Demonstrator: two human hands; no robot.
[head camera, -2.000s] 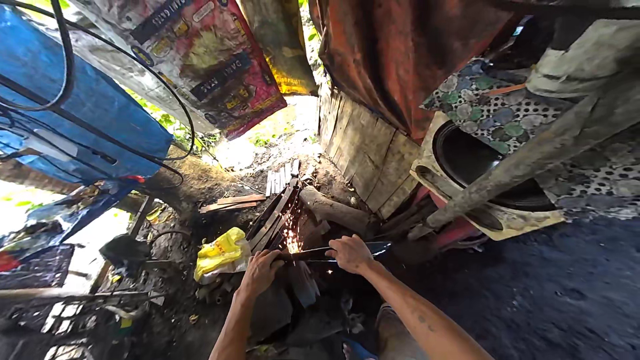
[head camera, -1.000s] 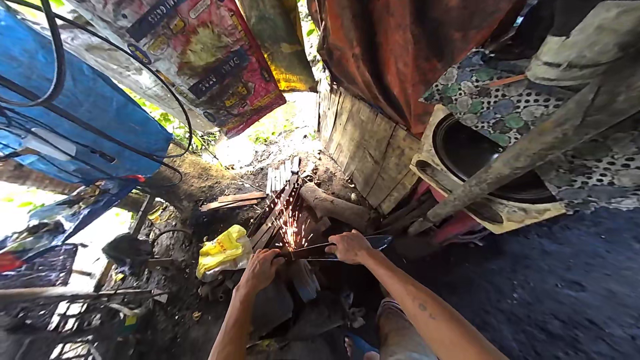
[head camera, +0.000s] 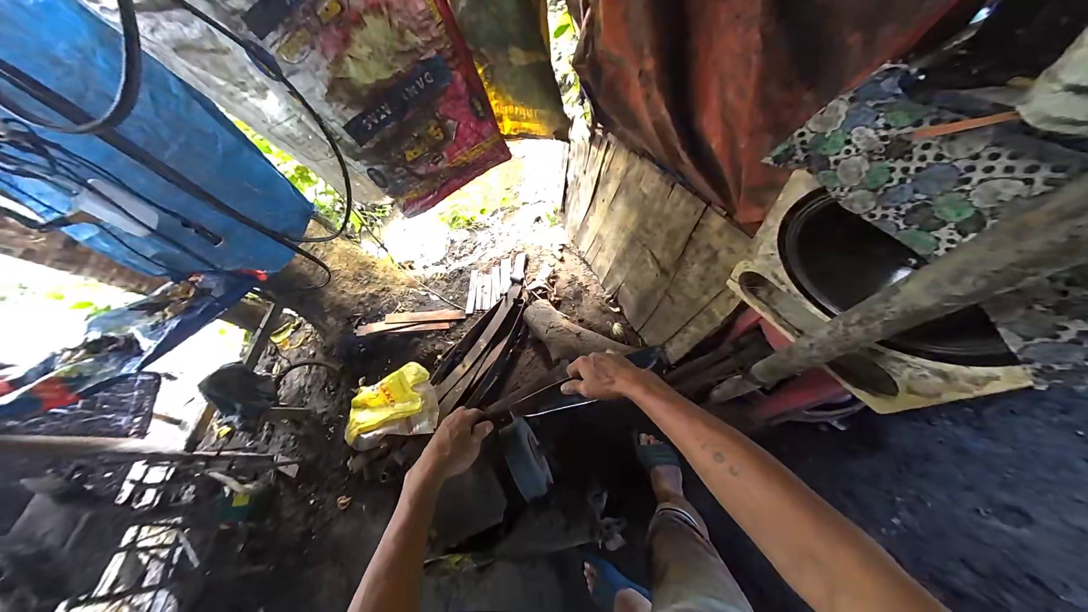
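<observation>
A long flat metal blade (head camera: 544, 396) spans the space between both hands, roughly level across the view. My left hand (head camera: 456, 440) grips its left end, and my right hand (head camera: 600, 376) is closed on it nearer its right end. Just below the blade, between the hands, stands a grey grinding wheel (head camera: 526, 459), seen partly edge-on. Long dark metal strips (head camera: 486, 348) lie beyond the blade, with a thick log (head camera: 568, 330) to their right. How the fingers wrap under the blade is hidden.
A yellow plastic bag (head camera: 389, 403) lies left of the strips. Wooden boards (head camera: 659, 246) form a low wall ahead on the right. A wooden pole (head camera: 918, 289) slants before a speaker-like panel (head camera: 786, 310). Black cables (head camera: 170, 174) hang at left. My sandaled feet (head camera: 656, 452) are below the blade.
Sparks sprayed forward from beneath the blade in both earlier frames; none show now. The hands still hold the blade, and more of my legs and feet is in view.
</observation>
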